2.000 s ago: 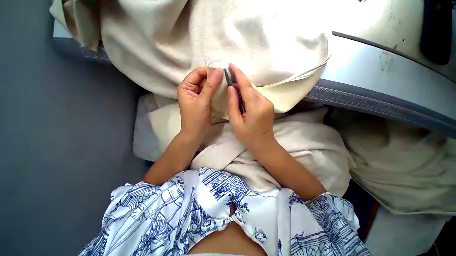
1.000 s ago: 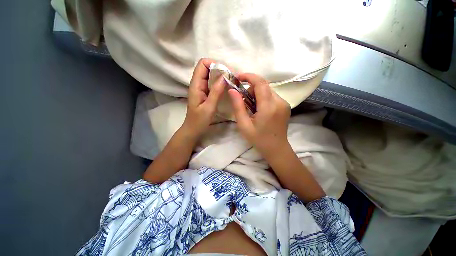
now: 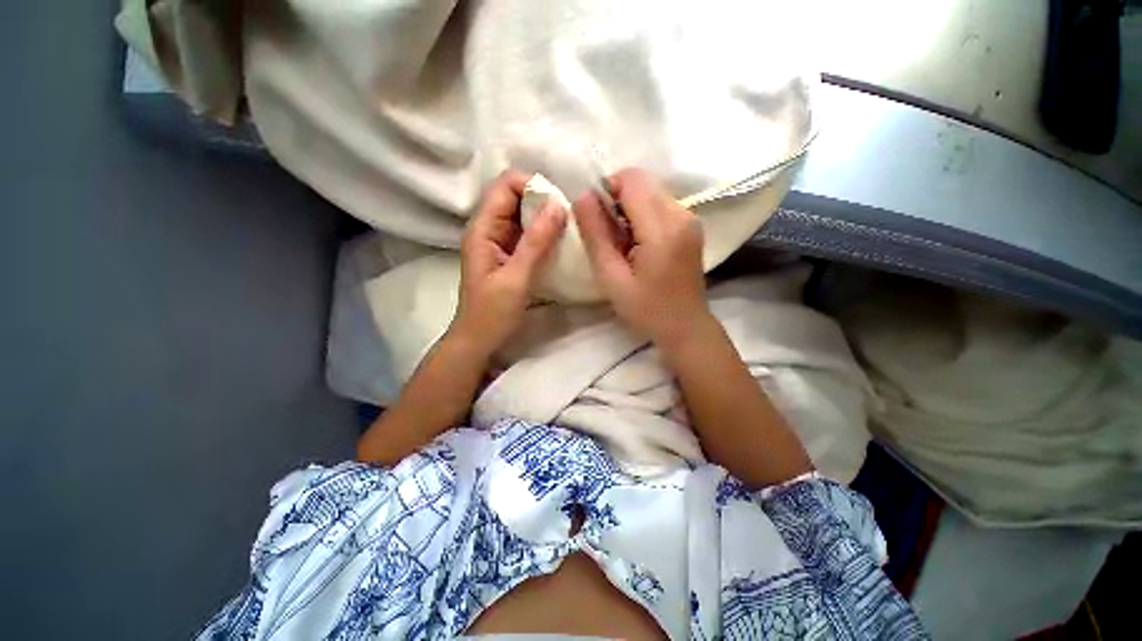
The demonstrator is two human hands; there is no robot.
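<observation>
A large cream garment piece hangs over the table edge in front of me. My left hand pinches a small folded edge of the cream cloth between thumb and fingers. My right hand is just to its right, a small gap from the pinched edge, and is a little blurred. It holds the thread snips, of which only a thin blurred part shows between the fingers; the rest is hidden by the hand.
The white table with a grey ridged edge runs to the right. A black oblong object lies at upper right. More cream cloth is heaped over my lap. A duller beige pile is at lower right. A grey wall stands at left.
The snips were at the pinched cloth edge; my right hand has turned and drawn them slightly away. My left hand has kept its pinch and moved slightly lower and left since a second ago.
</observation>
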